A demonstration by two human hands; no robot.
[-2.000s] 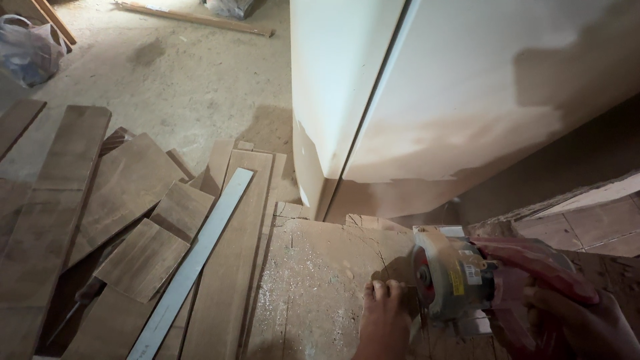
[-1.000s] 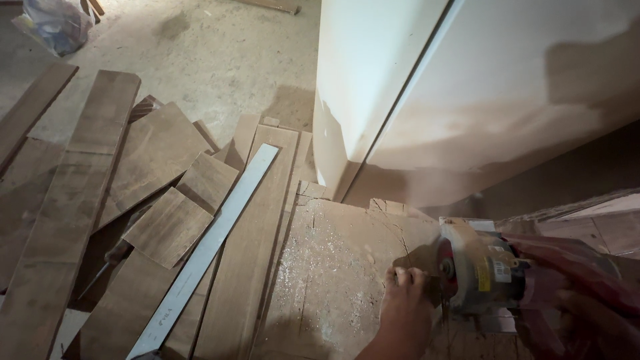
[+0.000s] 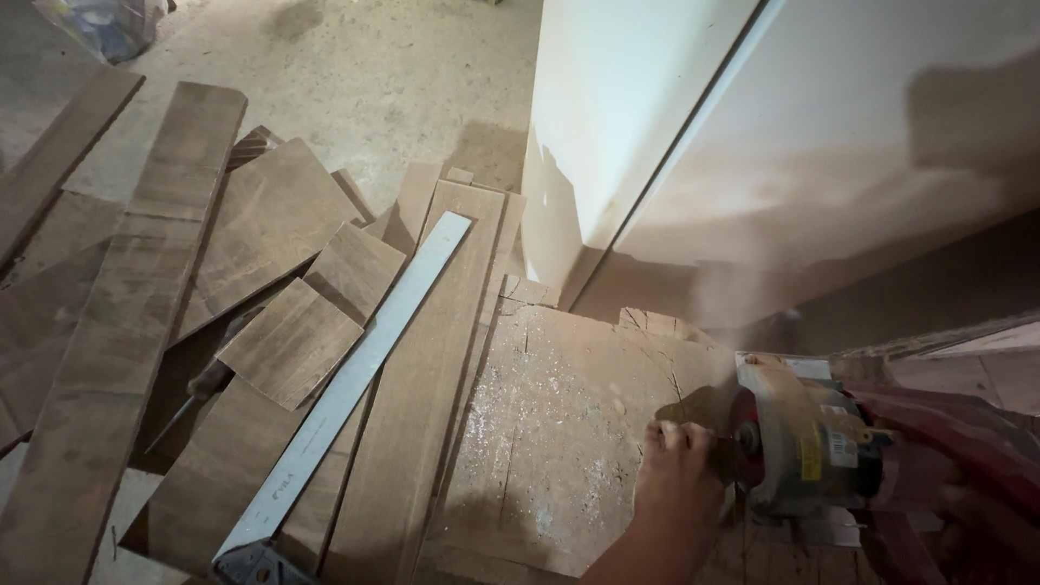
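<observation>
My right hand (image 3: pixel 963 504), dim and blurred at the lower right, is closed around the handle of a red power saw with a round blade housing (image 3: pixel 780 439). My left hand (image 3: pixel 681 467) lies knuckles up just left of the saw, pressed on a dusty board (image 3: pixel 561 406); its fingertips are partly in shadow. The blade's cutting edge is hidden. A thin haze of dust hangs beyond the saw. Left of the board, a metal carpenter's square (image 3: pixel 366 357) rests on a long wooden plank (image 3: pixel 422 366).
Cut wood-look tile or plank pieces (image 3: pixel 292 341) lie heaped at left, with a screwdriver (image 3: pixel 195 390) among them. Long planks (image 3: pixel 154 284) lie farther left. A white panel (image 3: pixel 617 122) stands beyond the board. A plastic bag (image 3: pixel 118 28) sits on the concrete floor (image 3: pixel 390 81).
The view has shifted somewhat to the left. My left hand stays beside the saw, and my right hand still holds it. More dust haze shows beyond the saw.
</observation>
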